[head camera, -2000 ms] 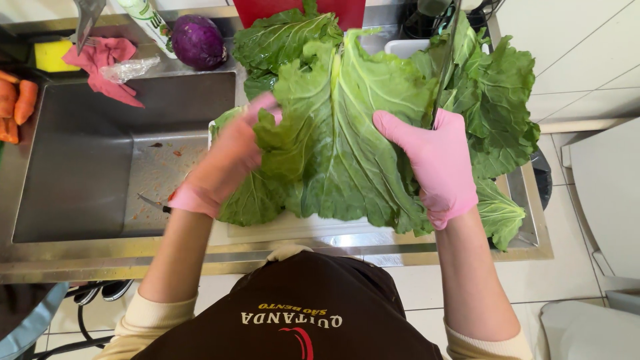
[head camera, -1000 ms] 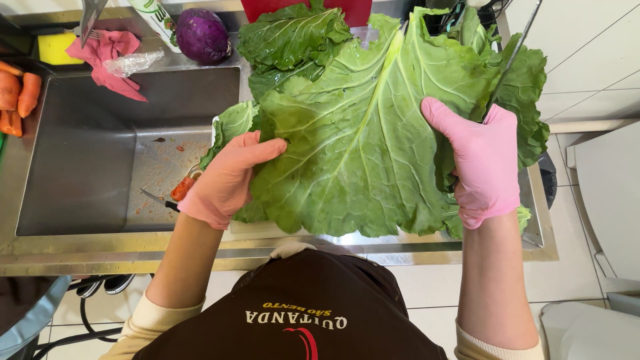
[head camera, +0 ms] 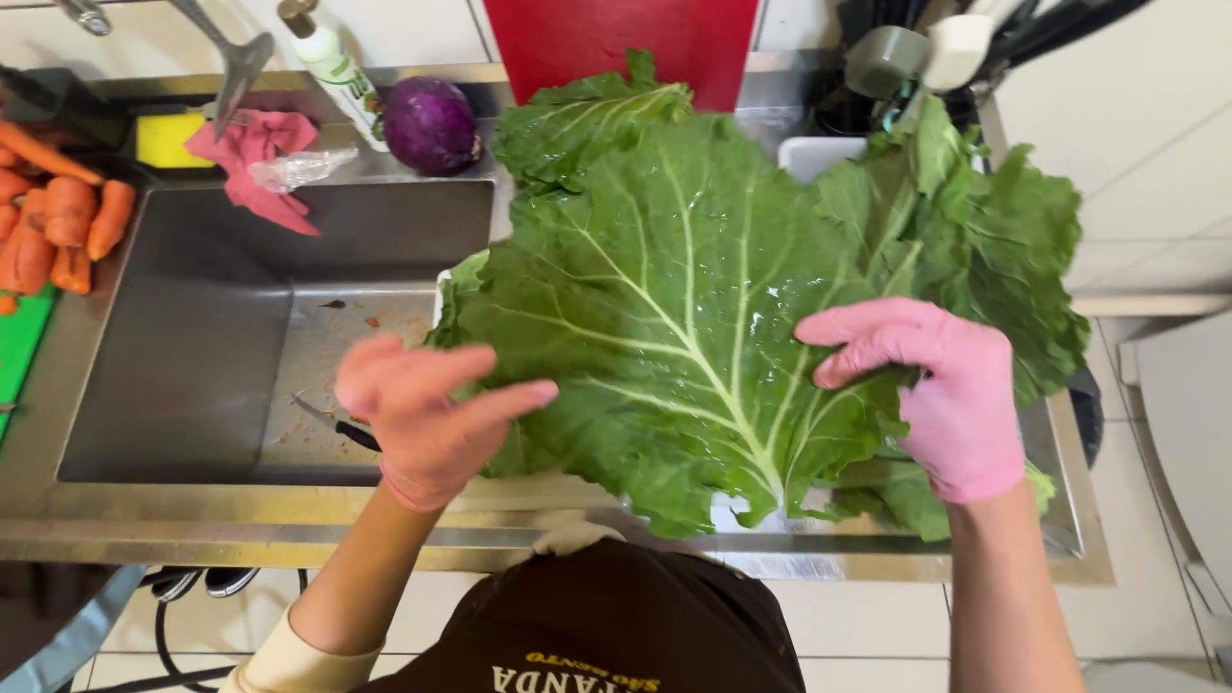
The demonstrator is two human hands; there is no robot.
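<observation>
A broad, wet leaf of collard-like greens [head camera: 664,318] lies spread in front of me, its thick pale stem end pointing toward my body. My right hand [head camera: 934,385], in a pink glove, grips the leaf's right edge between thumb and fingers. At the left edge is my left hand [head camera: 433,414], also gloved in pink, blurred, with fingers apart; it does not appear to hold anything. Behind the leaf rests another curly green leaf [head camera: 587,135]. More leaves [head camera: 991,241] are piled on the right. The board or tray beneath is mostly hidden.
To the left is a steel sink [head camera: 192,356] with a small black-handled knife [head camera: 356,435] and food bits in it. Behind stand a purple cabbage [head camera: 430,126], a white bottle [head camera: 337,77], a pink cloth [head camera: 255,159] and a yellow sponge [head camera: 168,141]. Carrots [head camera: 67,217] lie far left.
The large leaf, held up between both hands a second ago, is now lower and turned, its stem end nearer me. My left hand has come off its edge. The dark blade beside my right hand no longer shows.
</observation>
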